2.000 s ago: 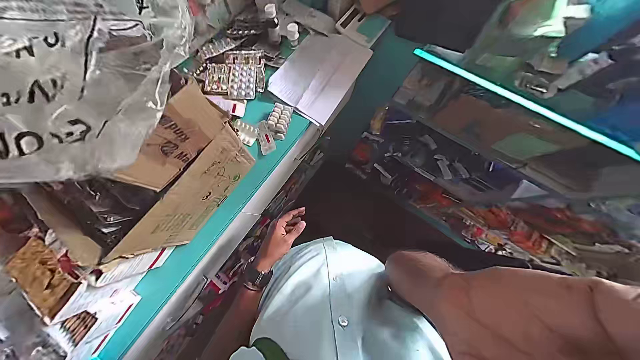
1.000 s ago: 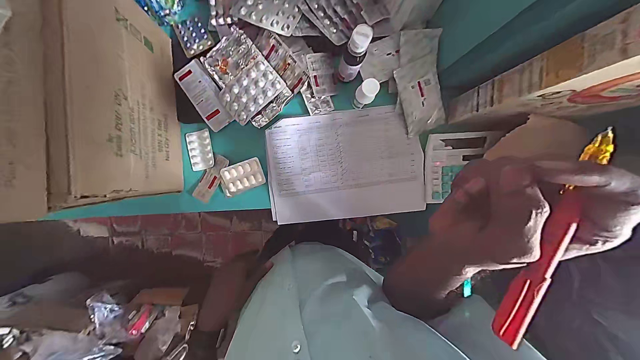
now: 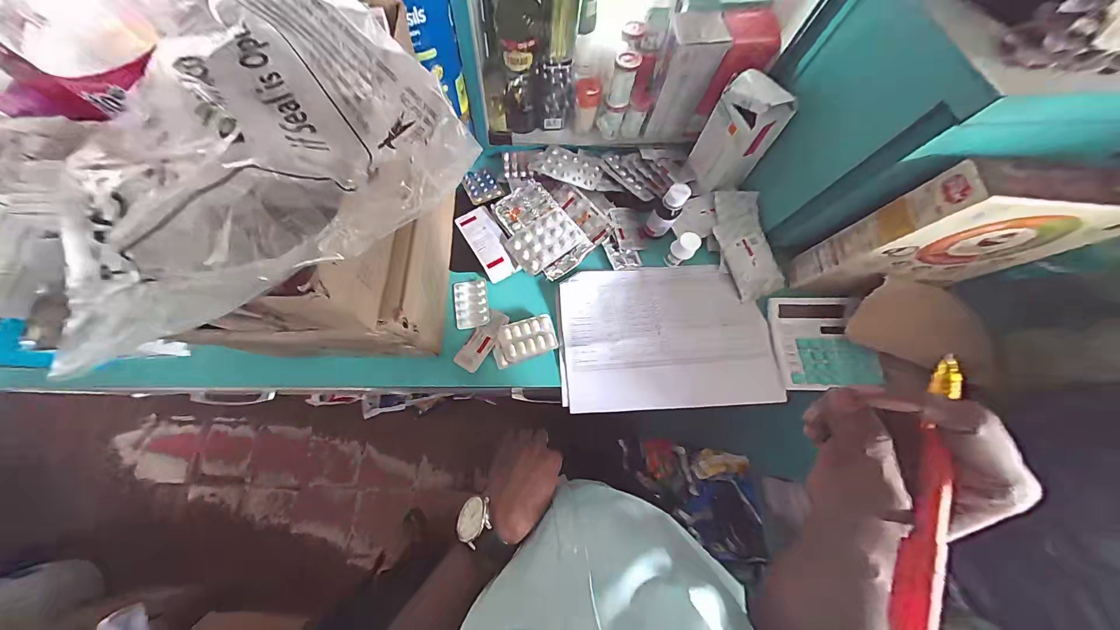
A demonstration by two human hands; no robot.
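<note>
My right hand [image 3: 919, 472] is raised at the right, gripping a slim red pen-like object [image 3: 923, 525] with a yellow end pointing up. My left hand [image 3: 523, 481], a watch on its wrist, is low beside my light shirt with its fingers curled; whether it holds anything is hidden. Between and beyond the hands, printed sheets [image 3: 669, 341] lie on the teal counter [image 3: 350, 369]. A calculator [image 3: 827, 346] is just right of them, near my right hand. Blister packs of tablets [image 3: 527, 339] lie left of the sheets, with more piled behind, near two white-capped bottles [image 3: 669, 210].
An open cardboard box [image 3: 420, 289] stands on the counter at left, with a clear printed plastic bag [image 3: 289, 166] partly over it. A carton [image 3: 971, 219] stands at right. Behind is a glass-fronted case [image 3: 604, 136] of bottles and cans. Tiled floor [image 3: 289, 490] shows below.
The view has swung widely since two seconds ago. My right hand has the red object now and one second ago. My left hand shows clearly again; one second ago it could not be made out.
</note>
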